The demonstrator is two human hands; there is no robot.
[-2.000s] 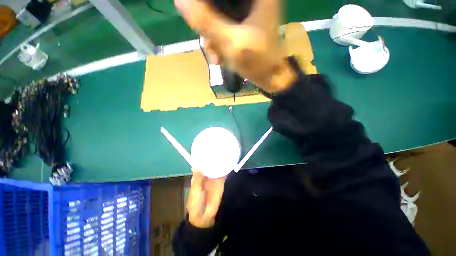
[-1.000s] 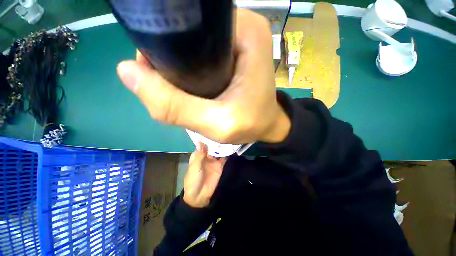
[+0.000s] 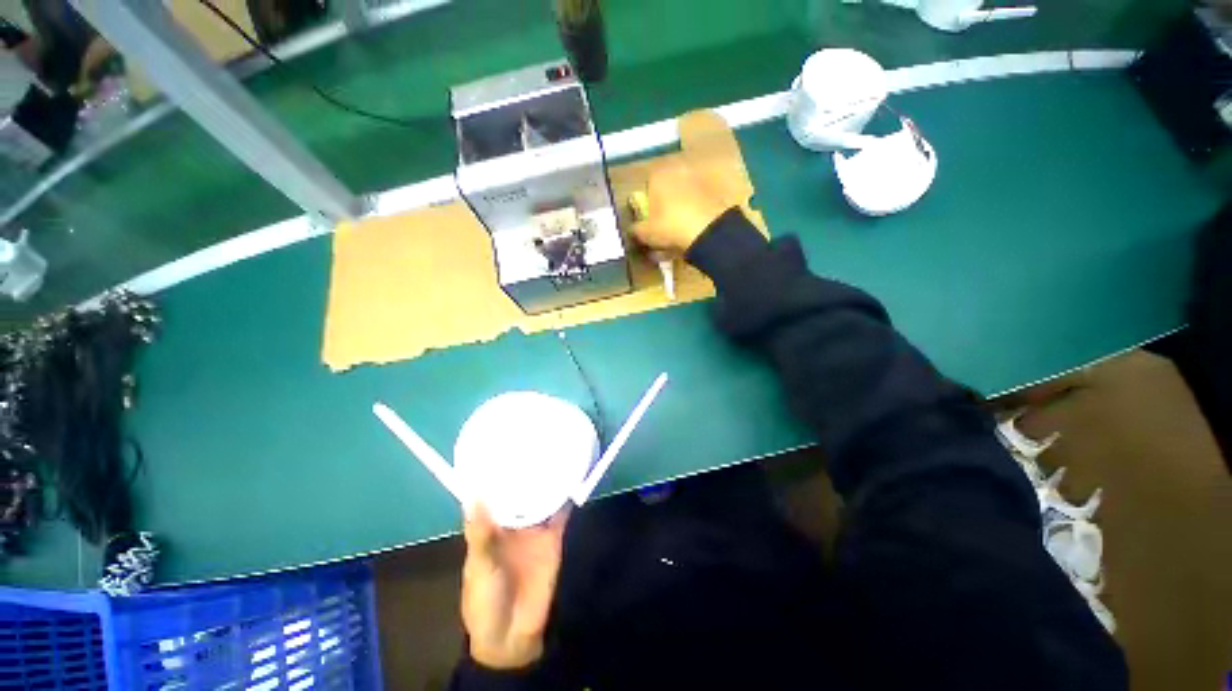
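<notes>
My left hand [image 3: 511, 587] holds a white round housing [image 3: 527, 456] from below at the bench's front edge. Its smooth disc end faces up, and two thin white arms spread from its sides. A thin dark lead lies on the bench just behind it. My right hand [image 3: 682, 213] is closed around the yellow and white glue tube [image 3: 669, 277] on the cardboard, right of the screw feeder. The tube's nozzle points towards me; most of its body is hidden by the hand.
The silver-grey screw feeder [image 3: 554, 203] stands on the cardboard mat [image 3: 405, 290]. The black screwdriver [image 3: 582, 38] hangs behind it. A white drum [image 3: 835, 97] and white shell [image 3: 886, 173] sit back right. Black harnesses [image 3: 68, 419] lie left, above a blue crate [image 3: 243, 628]. White parts [image 3: 1074, 540] fill a carton at right.
My right hand has let go of the black screwdriver and moved to the glue tube on the cardboard. The housing in my left hand is uncovered again.
</notes>
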